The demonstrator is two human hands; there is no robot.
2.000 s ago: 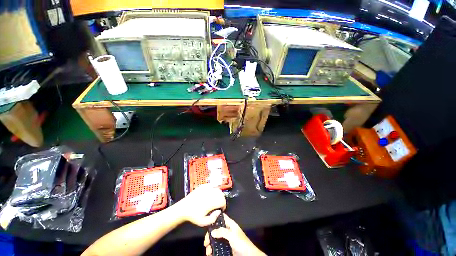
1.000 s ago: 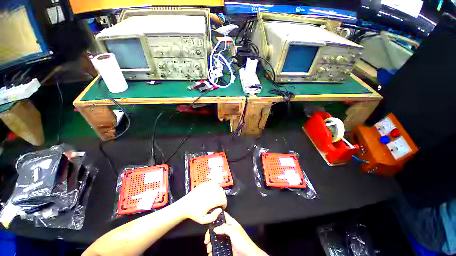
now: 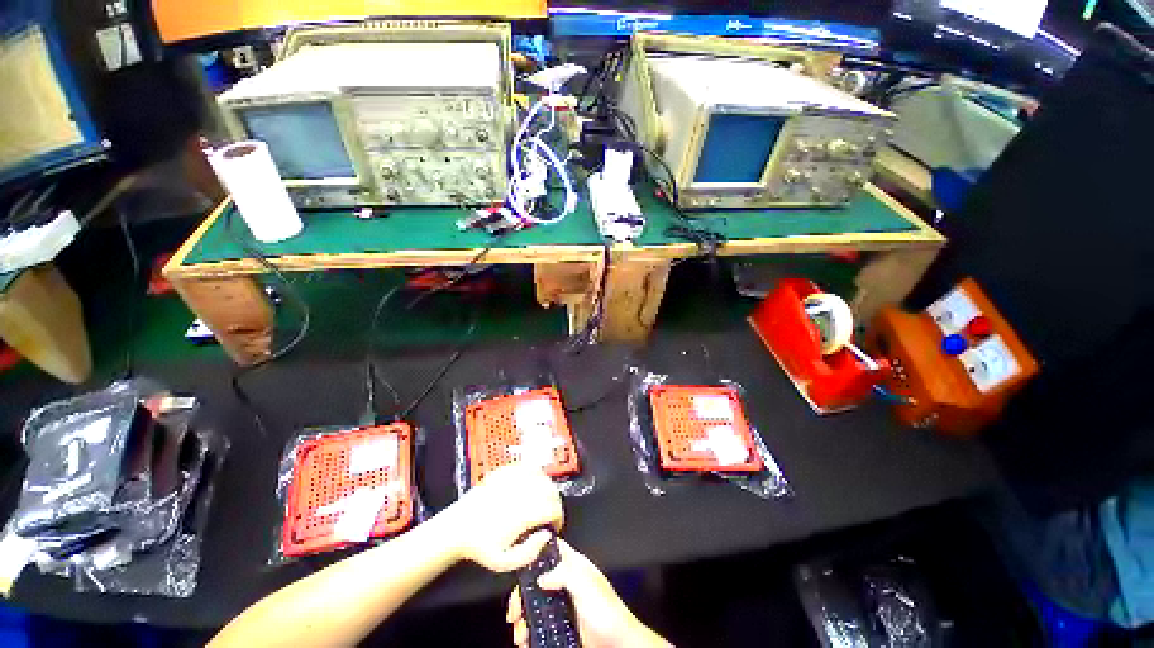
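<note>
A long black remote control [image 3: 549, 605] with small buttons is held at the bottom centre. My left hand [image 3: 510, 515] is closed around its far end, just in front of the middle box. My right hand [image 3: 585, 595] grips its nearer part; the picture's bottom edge cuts off the remote. Three red perforated set-top boxes with white labels lie in a row on clear plastic bags: the left box [image 3: 323, 487], the middle box [image 3: 496, 437], partly hidden by my left hand, and the right box [image 3: 683, 424]. Black leads run back from the left and middle boxes.
Bagged black units [image 3: 79, 462] are stacked at left. A red tape dispenser [image 3: 800, 355] and an orange test box [image 3: 930, 380] stand at right. Behind, a green-topped shelf [image 3: 418, 238] holds two oscilloscopes, a white roll [image 3: 260, 190] and a white cable coil.
The camera view has shifted slightly, so the bench things appear a little further left. Both hands keep their hold on the remote.
</note>
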